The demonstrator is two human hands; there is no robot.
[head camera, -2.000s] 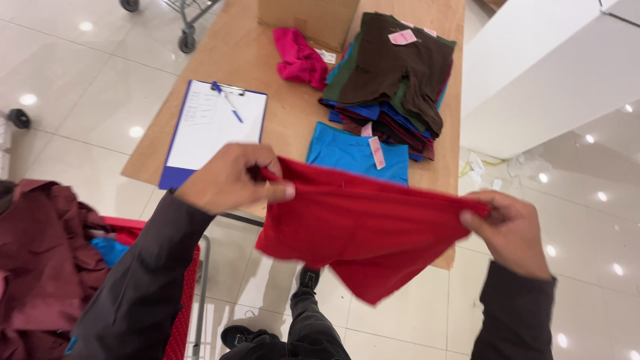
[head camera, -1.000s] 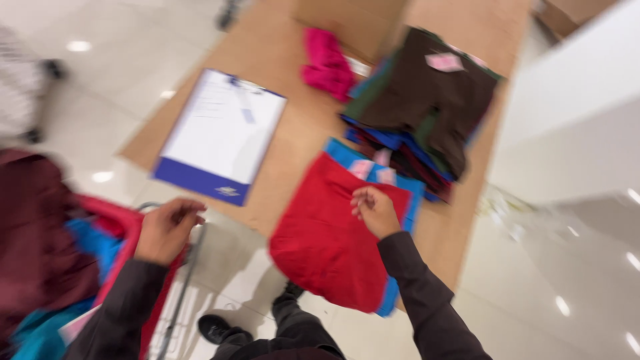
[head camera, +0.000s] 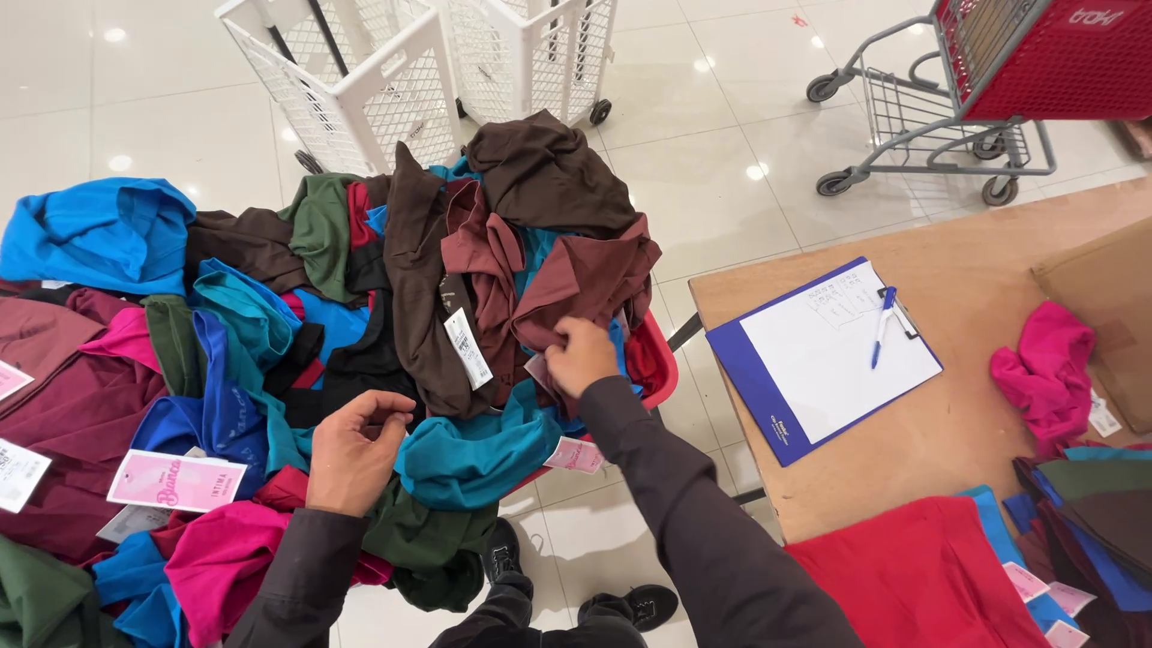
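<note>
A heap of mixed garments fills a red shopping cart point(head camera: 668, 378). My right hand point(head camera: 583, 356) is at the heap's right side, its fingers on a maroon garment point(head camera: 585, 279); whether they pinch it is partly hidden. My left hand point(head camera: 358, 450) hovers over the front of the heap with curled fingers and holds nothing visible. Between the hands lie a teal garment point(head camera: 477, 454) and a dark brown garment point(head camera: 418, 306) with a white tag point(head camera: 468, 349). A red garment point(head camera: 900, 576) lies flat over a blue one point(head camera: 1035, 594) on the wooden table.
On the table point(head camera: 747, 297) are a blue clipboard point(head camera: 774, 418) with paper and a pen point(head camera: 883, 328), a pink garment point(head camera: 1044, 369), a cardboard box point(head camera: 1102, 306) and a folded stack point(head camera: 1107, 504). White mesh carts point(head camera: 396, 99) and another red cart point(head camera: 1044, 63) stand beyond.
The red garment, held stretched between both hands two seconds ago, now lies on the blue one. My right hand has moved from it to the garment heap. The view has swung left.
</note>
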